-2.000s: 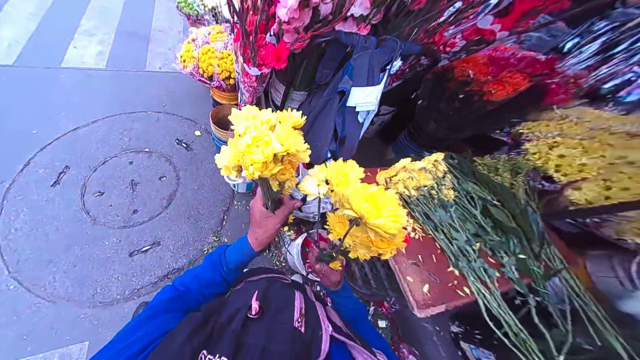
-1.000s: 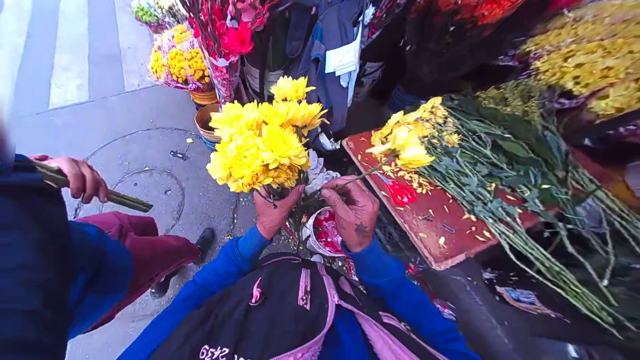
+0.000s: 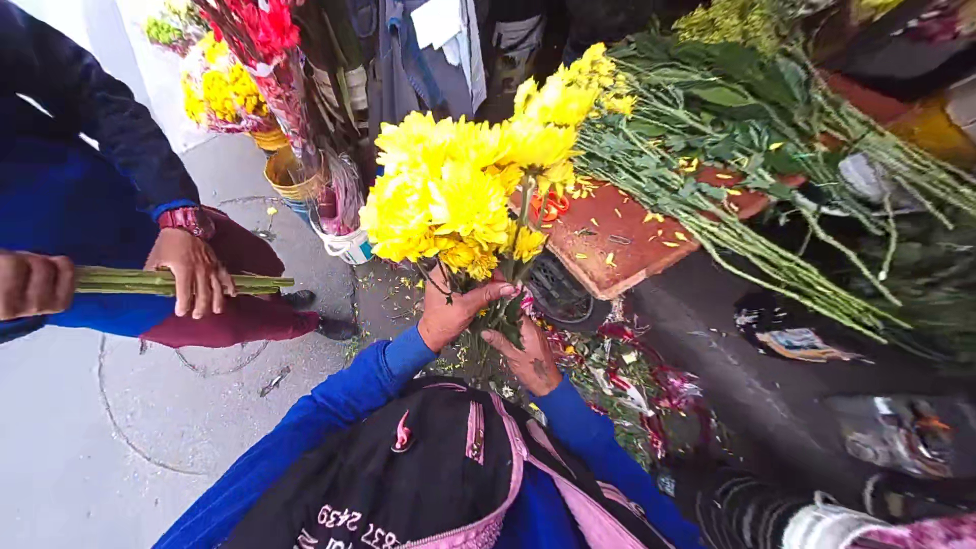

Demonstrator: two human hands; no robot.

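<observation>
My left hand (image 3: 451, 305) is closed around the stems of a bunch of yellow chrysanthemums (image 3: 450, 191), just under the blooms. Close beside it, my right hand (image 3: 526, 354) holds the stem of another yellow chrysanthemum (image 3: 541, 145) against the right side of the bunch. Leaves and lower stems hang between the two hands, partly hidden by the fingers. Beyond the bunch lies a pair of orange-handled scissors (image 3: 549, 206) on a reddish-brown board (image 3: 602, 263). A heap of long green flower stems (image 3: 732, 206) lies across the board to the right.
At the left another person's hand (image 3: 191, 271) holds a bundle of cut green stems (image 3: 130, 280). Flower buckets (image 3: 293, 175) and a white pail (image 3: 347, 245) stand ahead on the left. Petals and plant scraps (image 3: 633, 381) litter the ground below my right hand.
My right hand has brought a flower stem in against the bunch; one second ago it was held apart, to the right. The person at the left has come further into view.
</observation>
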